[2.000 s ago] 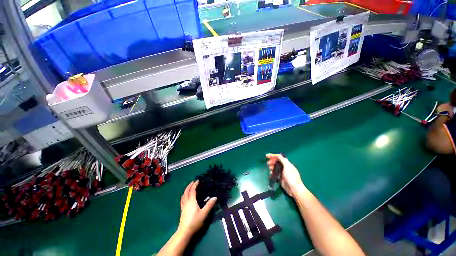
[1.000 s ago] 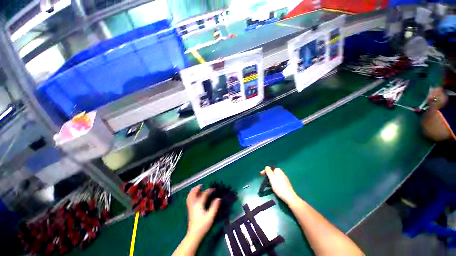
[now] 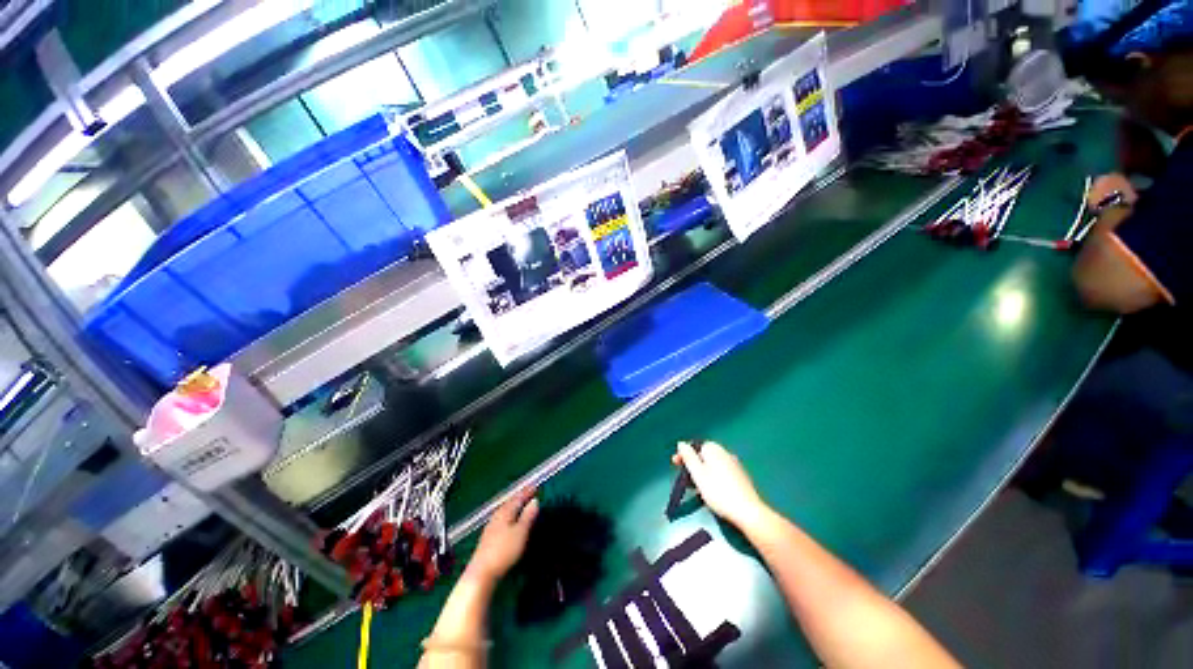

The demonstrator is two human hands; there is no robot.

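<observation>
My left hand [image 3: 500,533] is at the left edge of a loose black heap of small parts [image 3: 563,555]; its fingertips are partly hidden, and I cannot tell whether they hold anything. My right hand [image 3: 717,481] is right of the heap, its fingers closed on a slim black tool [image 3: 682,491] that points down towards the bench. A taped work template [image 3: 654,614], pale strips crossed by black tape, lies flat below and between my hands, cut off by the lower edge.
Red-and-black connector piles with white leads [image 3: 393,555] lie at left by a metal post. A blue tray [image 3: 683,340] lies beyond my hands, under hanging instruction sheets [image 3: 543,255]. A white box [image 3: 209,431] is on the post. Another person's arm [image 3: 1123,268] is at right.
The view has tilted and shifted. My left hand has drawn back from over the black heap to its left edge. My right hand still holds the black tool, now more clearly visible.
</observation>
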